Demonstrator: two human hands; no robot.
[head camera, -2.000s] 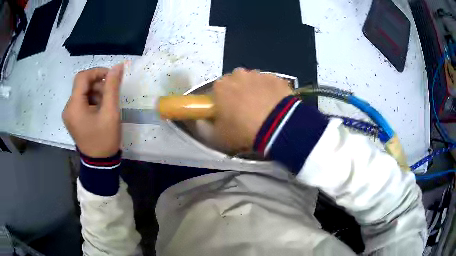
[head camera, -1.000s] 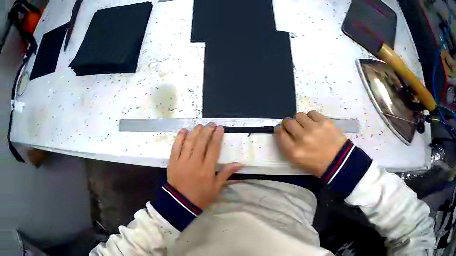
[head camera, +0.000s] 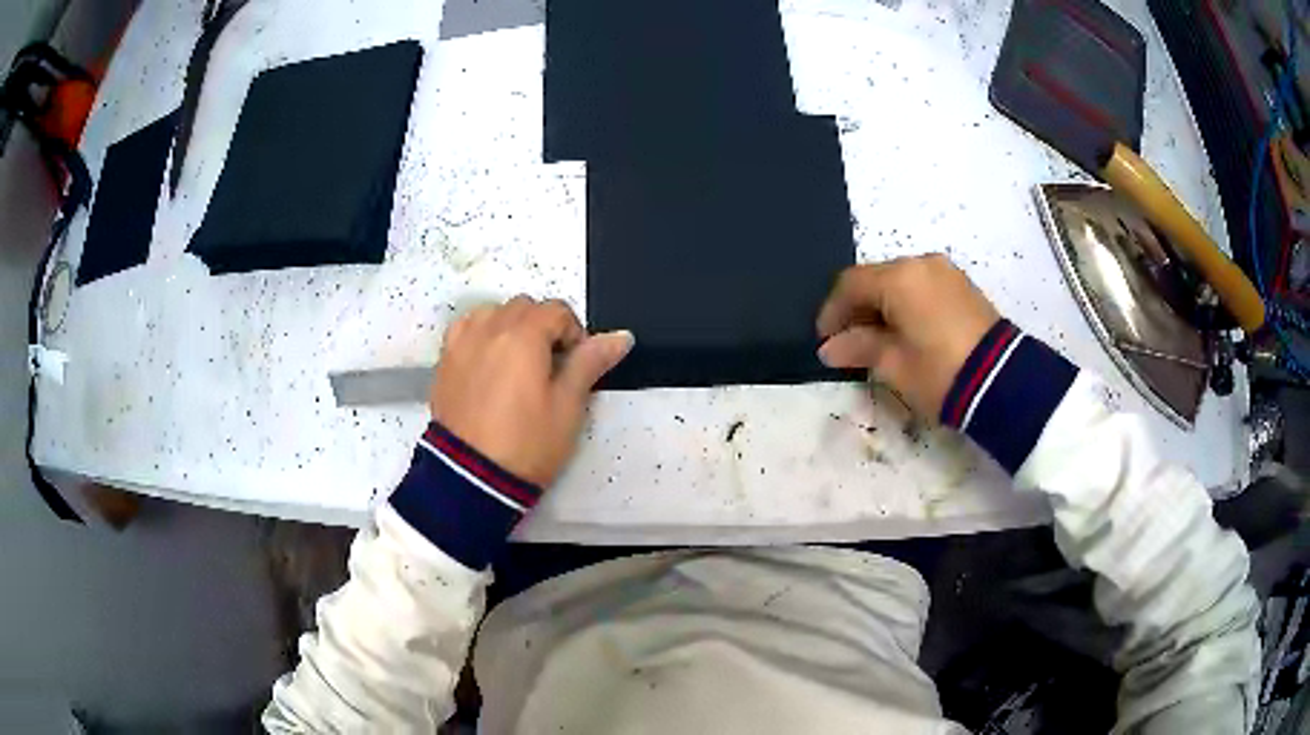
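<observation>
The black fabric piece (head camera: 718, 259) lies flat, its near edge towards the table's front. A silver-grey metal strip (head camera: 381, 386) sticks out to the left from behind my left hand; no strip shows between my hands, where the fabric's dark near edge is. My left hand (head camera: 513, 385) is at the near left corner, thumb and curled fingers closed on the fabric edge. My right hand (head camera: 915, 342) is at the near right corner, fingers and thumb bent together on the edge; its fingertips partly hide the contact.
The iron (head camera: 1128, 280) with a yellow handle rests at the right, beside a dark pad (head camera: 1067, 72). A thick black fabric stack (head camera: 313, 158) and a thin black piece (head camera: 127, 201) lie left. More black fabric (head camera: 664, 65) lies beyond. A grey plate (head camera: 493, 15) shows at the far edge.
The iron went from my right hand to the right side before the last second. Since then, the strip between my hands has gone from sight under fabric, and my fingers have bent at the corners.
</observation>
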